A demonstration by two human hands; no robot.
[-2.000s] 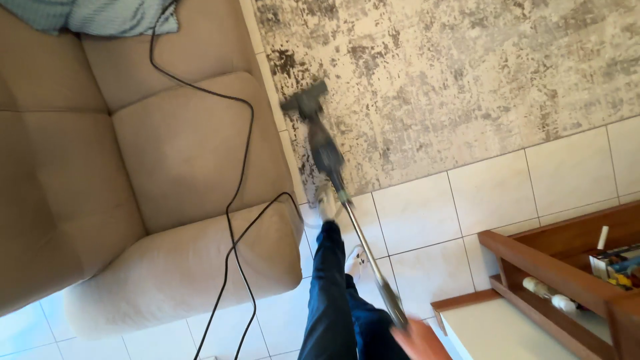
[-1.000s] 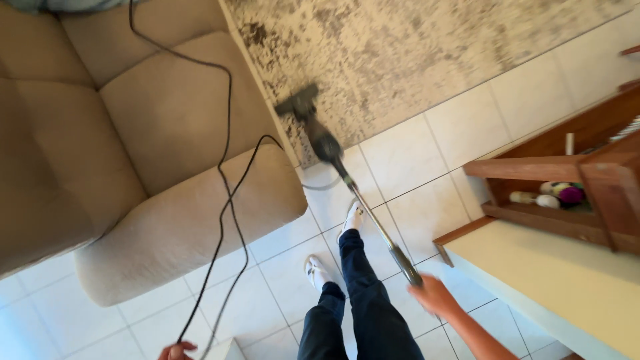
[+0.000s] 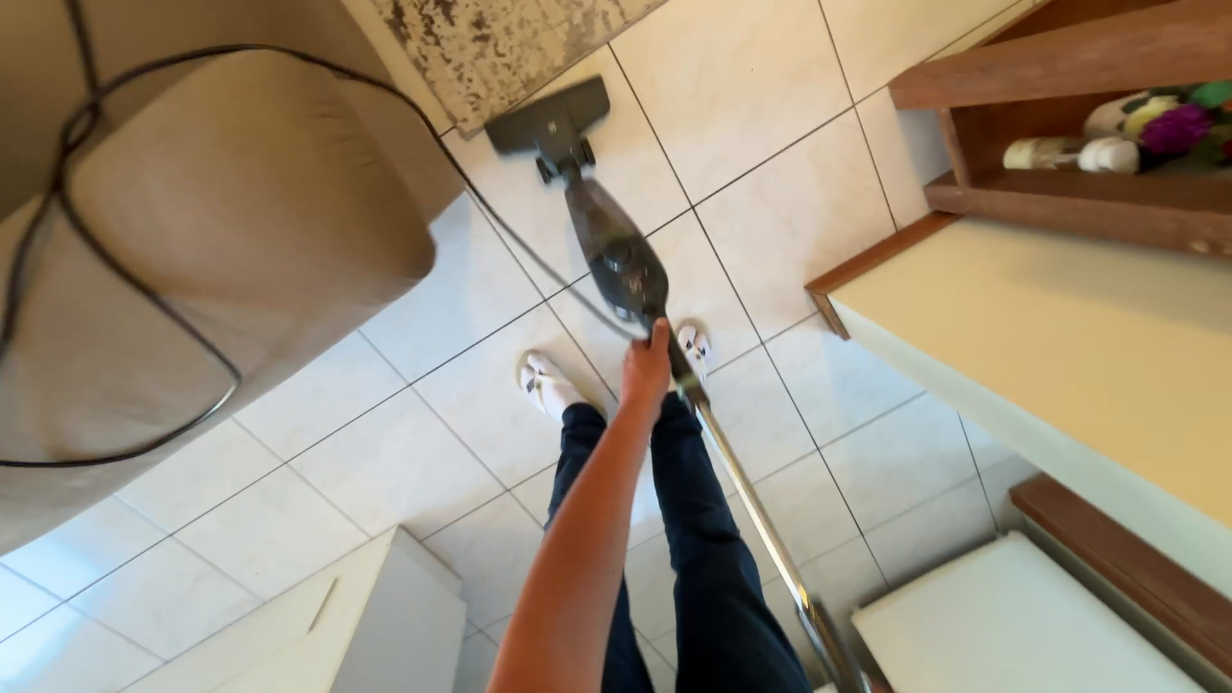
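Observation:
A dark stick vacuum cleaner point(image 3: 626, 269) slants across the middle of the head view. Its wide floor head point(image 3: 549, 117) rests on the tiles at the corner of the patterned rug point(image 3: 481, 48). My left hand point(image 3: 647, 364) is at the lower end of the vacuum's body, beside the top of the metal tube point(image 3: 756, 496), with the fingers around the part where the power cord point(image 3: 553, 274) enters. The cord runs from there over the sofa. Only a sliver of my right hand point(image 3: 869, 682) shows at the bottom edge, by the tube's handle end; its fingers are hidden.
The beige sofa point(image 3: 260, 202) fills the upper left. White tiles point(image 3: 462, 404) surround my feet. At lower left stands a white cabinet point(image 3: 385, 616). A wooden shelf unit point(image 3: 1068, 207) with bottles and flowers and a cream surface point(image 3: 1059, 318) is at right, a white-topped piece point(image 3: 1020, 616) at lower right.
The vacuum's floor head has moved from the rug onto the tiles at its corner. My left hand, near the cord at the bottom earlier, is now at the vacuum's body. The view has shifted.

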